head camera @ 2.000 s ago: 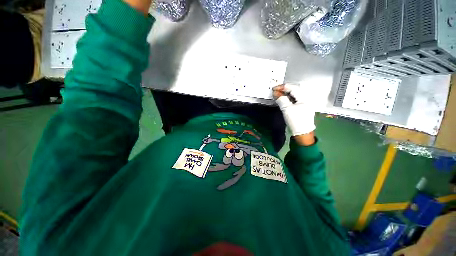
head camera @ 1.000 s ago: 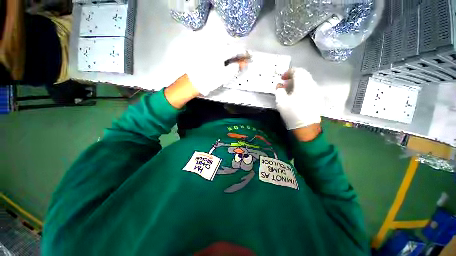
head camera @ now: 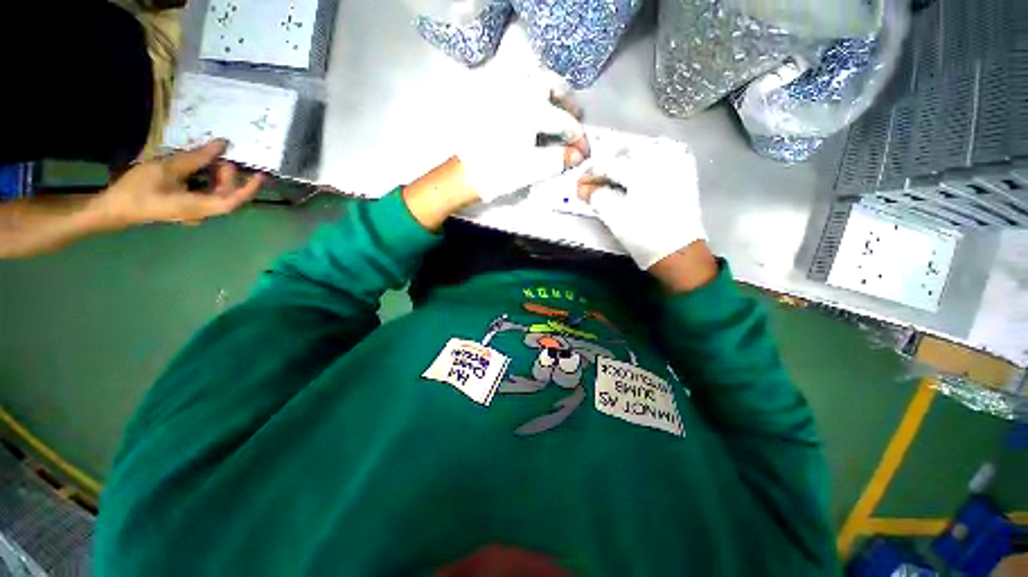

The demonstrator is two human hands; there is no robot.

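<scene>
A pale sheet-metal panel with small dark holes lies at the table's front edge, mostly covered by my hands. My left hand, in a white glove with bare fingertips, is over the panel's left part, thumb and finger close together. My right hand, gloved the same way, is over its right part, fingertips bent down close to the left fingertips. Any fastener at the fingertips is too small to tell.
Bags of silvery fasteners lie along the far side. Grey housings are stacked at right, beside a holed housing. Two housings stand at left. Another person's bare hand is at the nearer one.
My left hand has come down from the far side to the panel, and my right hand has moved left over it. The other person's hand has appeared at left.
</scene>
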